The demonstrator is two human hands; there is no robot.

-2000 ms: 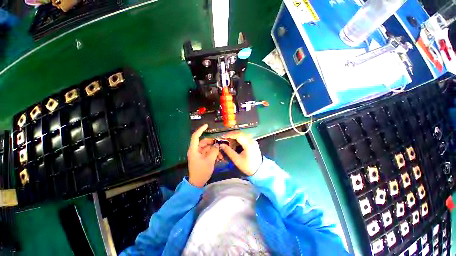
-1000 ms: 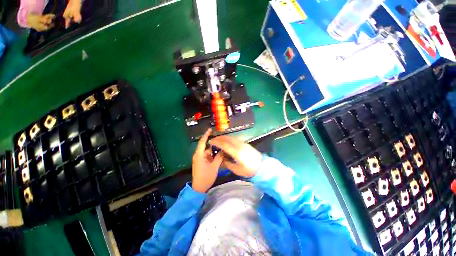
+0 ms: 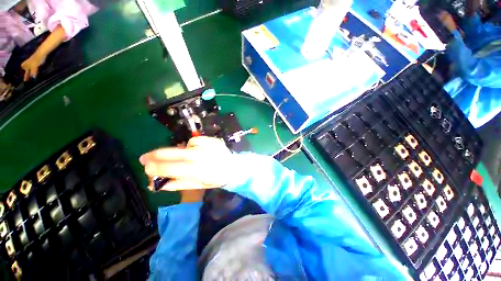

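My right hand (image 3: 189, 164) reaches across the front of the black press fixture (image 3: 222, 125), fingers pointing left, and hides most of the fixture's lower part. A small dark piece (image 3: 160, 183) shows at its fingertips; which hand holds it is unclear. My left hand (image 3: 192, 194) is mostly hidden under the right one; only a bit near the wrist shows. The fixture's orange-red handle (image 3: 195, 133) shows only at its upper end. A silver side clamp with a red-orange tip (image 3: 240, 134) sticks out on the right.
The left-hand black tray (image 3: 82, 189) has pale square modules along its edges. The right-hand black tray (image 3: 351, 142) holds rows of modules. A blue box unit (image 3: 280, 99) with a looping thin cable stands behind right. People are at upper left (image 3: 68, 24) and upper right (image 3: 478, 68).
The view has swung, so bench things sit further left. The hands were together in front of the fixture; now my right hand lies across the left one and covers the handle.
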